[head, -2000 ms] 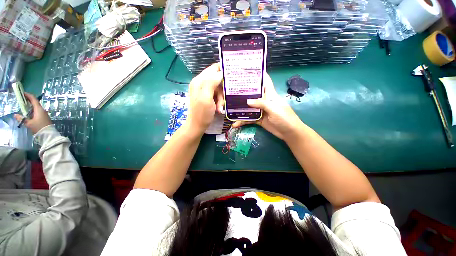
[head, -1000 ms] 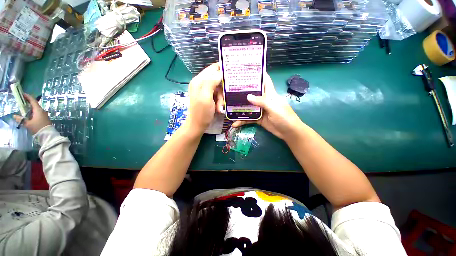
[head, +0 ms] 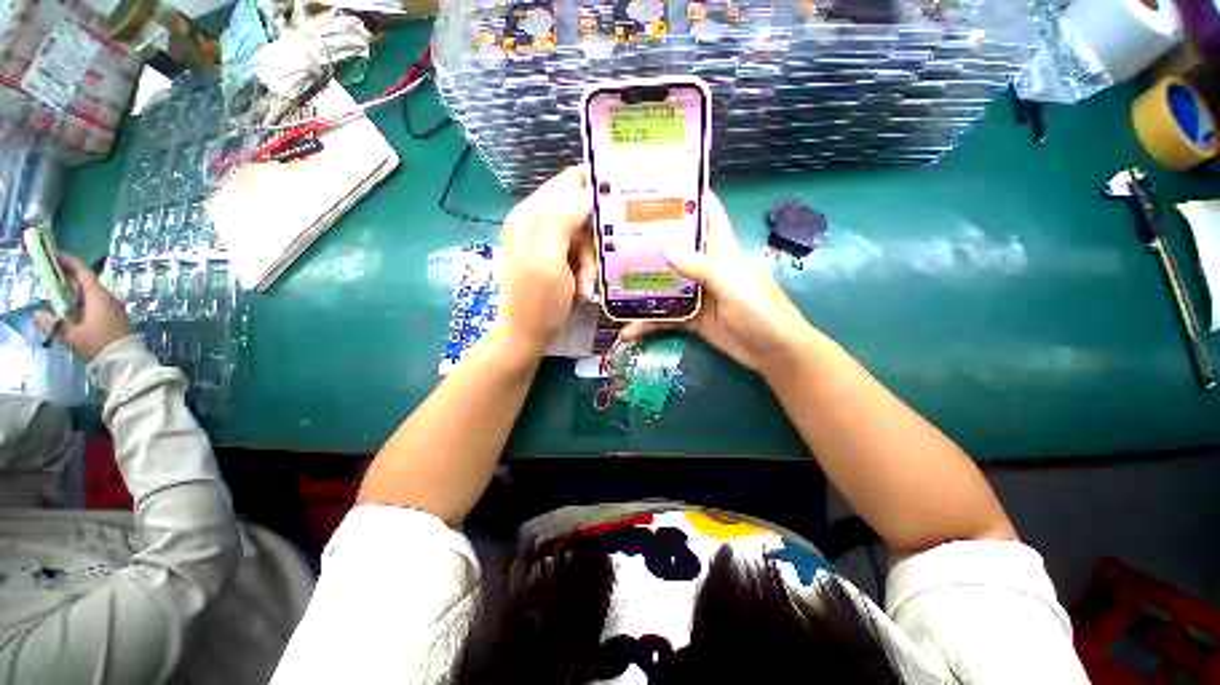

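A smartphone (head: pixel 650 174) with a white edge and a lit screen showing message bubbles is held upright in both hands above the bench. My left hand (head: pixel 546 261) grips its left side. My right hand (head: pixel 733 288) holds its lower right side, thumb over the lower screen. Beneath and partly hidden by the hands lie a blue board (head: pixel 472 305) at the left and a small green board (head: pixel 652 377) with thin wires nearer me. A dark round module (head: pixel 797 228) lies to the right on the green mat.
A tall stack of clear blister trays (head: pixel 763 121) stands behind the phone. A paper pad (head: pixel 315 201) with red and black leads and an empty blister tray (head: pixel 187 254) lie left, beside another person's hand (head: pixel 96 315). A caliper (head: pixel 1167 261) and tape roll (head: pixel 1177 123) lie right.
The phone screen has changed from dense text to coloured message bubbles. The hands hold the phone in almost the same place.
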